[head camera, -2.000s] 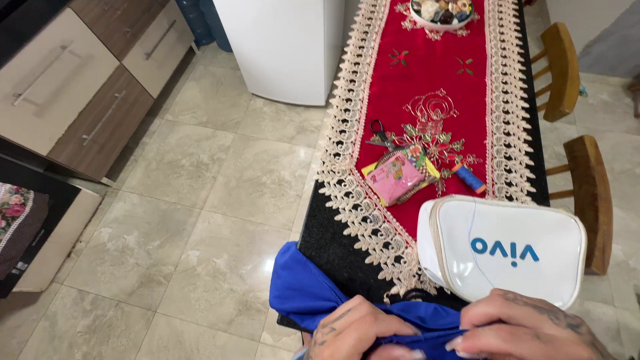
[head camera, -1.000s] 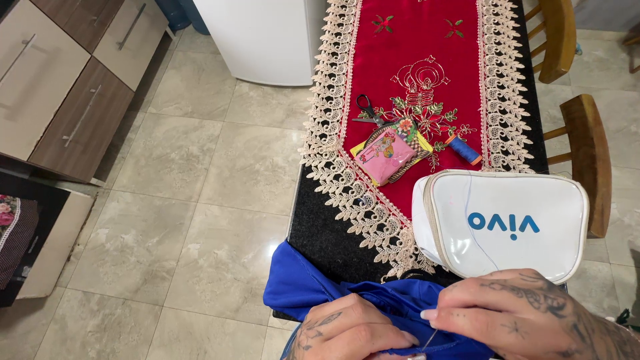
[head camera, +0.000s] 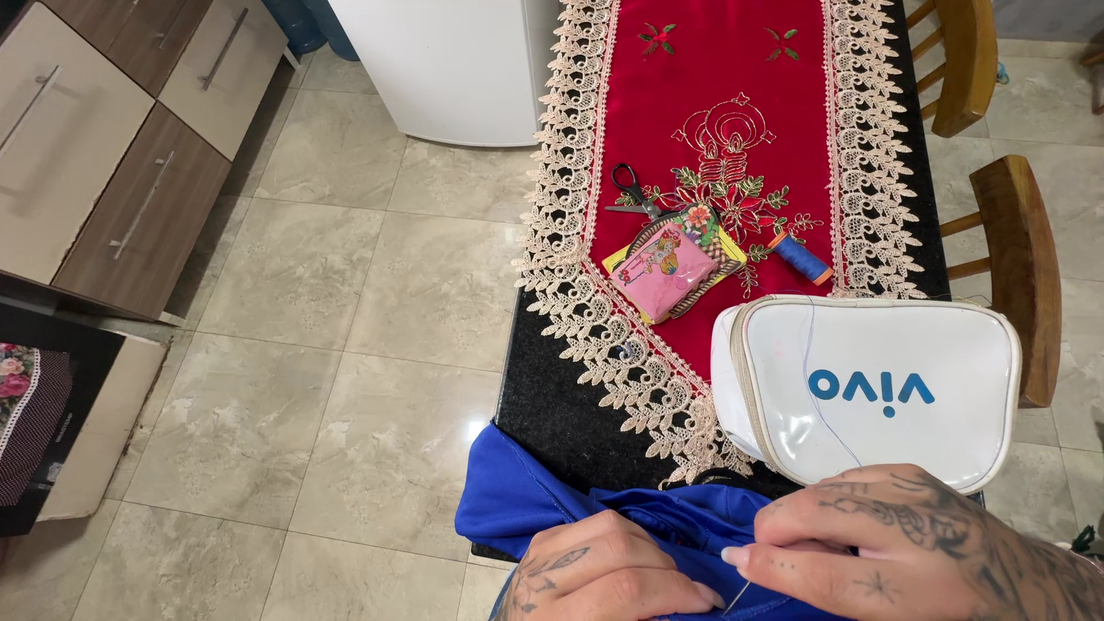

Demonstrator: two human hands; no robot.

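Blue fabric (head camera: 535, 492) lies bunched over the near edge of the table. My left hand (head camera: 604, 569) grips the fabric at the bottom of the view. Just right of it, my right hand (head camera: 871, 535) pinches a thin sewing needle (head camera: 737, 595) between thumb and fingers, its lower end at the cloth. A blue thread (head camera: 811, 371) runs across the white zip pouch (head camera: 897, 431) beyond my right hand. Past the pouch, a spool of blue thread (head camera: 800, 257) lies on the red runner, with black-handled scissors (head camera: 636, 194) and a pink packet (head camera: 662, 272) to its left.
A red table runner (head camera: 690, 78) with a lace border covers part of the black stone table (head camera: 552, 388). Wooden chairs (head camera: 1022, 276) stand along the right side. Left of the table are the tiled floor, kitchen drawers (head camera: 129, 207) and a white appliance (head camera: 448, 69).
The needle now shows between my right thumb and the cloth, lower than a second ago. My left hand still holds the blue fabric. The view has shifted slightly.
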